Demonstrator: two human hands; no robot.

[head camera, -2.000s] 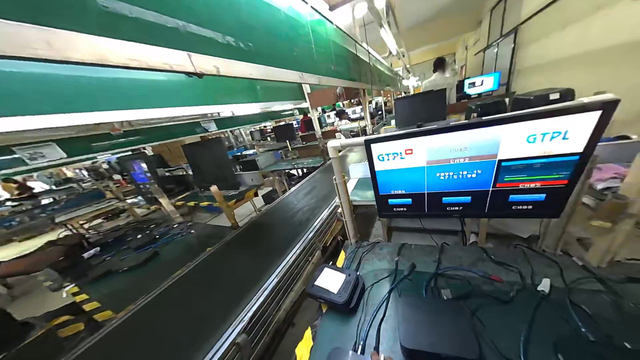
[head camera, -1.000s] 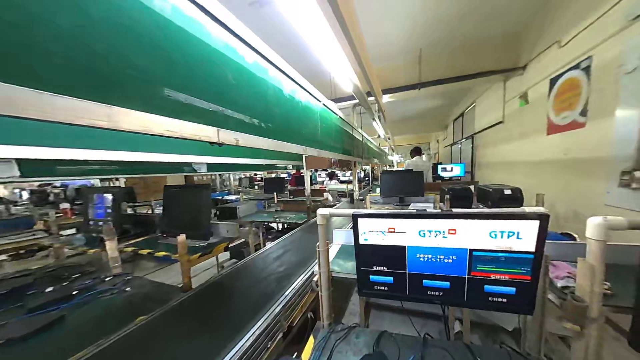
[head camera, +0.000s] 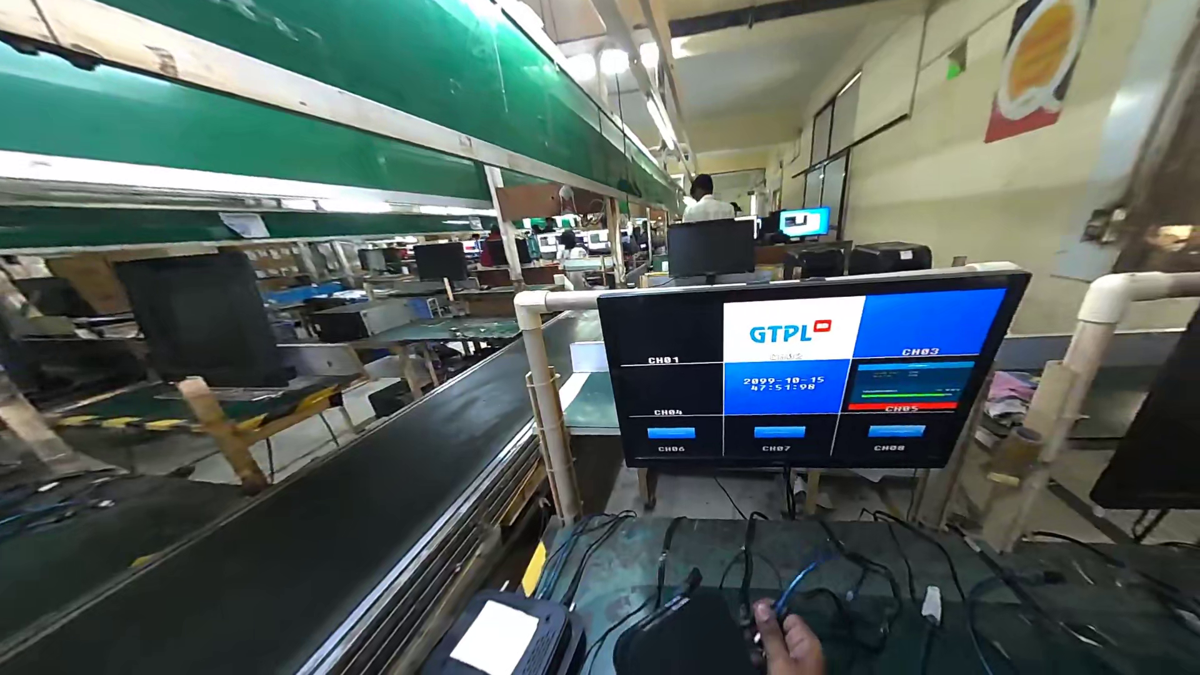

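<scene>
My right hand (head camera: 789, 641) is at the bottom edge, its thumb and fingers closed around the end of a blue cable (head camera: 802, 576) at the rear edge of a black box-shaped device (head camera: 684, 637). Whether the plug sits in the device cannot be told. To the left of that device lies a stack of black devices (head camera: 553, 647), the top one bearing a white label (head camera: 495, 637). My left hand does not show. Behind the cables stands a monitor (head camera: 787, 375) with a grid of channel pictures.
A dark conveyor belt (head camera: 309, 525) runs along the left of the green work table (head camera: 609, 562). Black cables and a white connector (head camera: 931, 605) lie on the table. A pipe frame (head camera: 553, 422) rises beside the monitor. A person (head camera: 708, 202) is far back.
My right hand has come into view at the bottom, on the blue cable. On the monitor, several channel pictures have changed, some to black. The view has tilted down since one second ago.
</scene>
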